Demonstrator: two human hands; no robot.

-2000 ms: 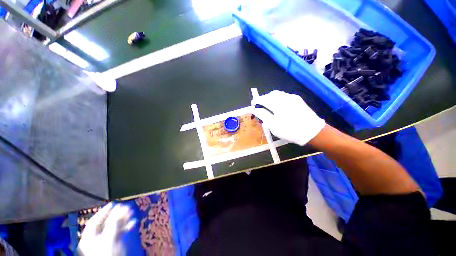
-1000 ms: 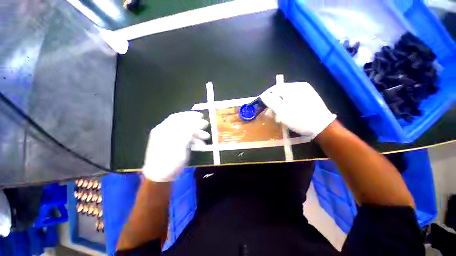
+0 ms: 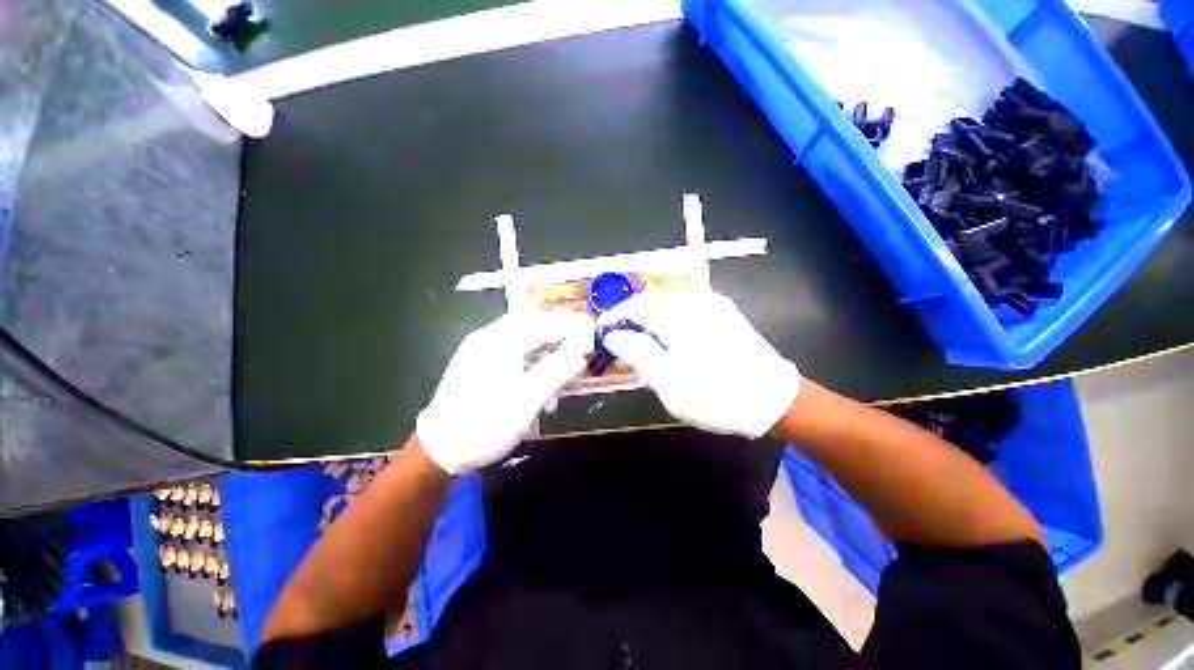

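A small black moulded part (image 3: 604,356) is held between the fingertips of both hands, over the brown mat just below the blue cup. My left hand (image 3: 504,382), in a white glove, grips it from the left. My right hand (image 3: 707,363), also gloved, grips it from the right. The blue cup (image 3: 610,292) stands on the brown mat (image 3: 557,295), which white tape (image 3: 615,263) frames. The fingers hide much of the part and the lower mat.
A blue bin (image 3: 838,190) at the right holds a heap of black parts (image 3: 1015,183). A grey screen (image 3: 118,236) stands at the left. A dark part (image 3: 236,22) lies beyond the white strip. A tray of tan-and-dark pieces (image 3: 190,530) is at the lower left.
My left hand has come up from the lower left to the mat. My right hand has brought the black part from the cup to just below it, where both hands now meet.
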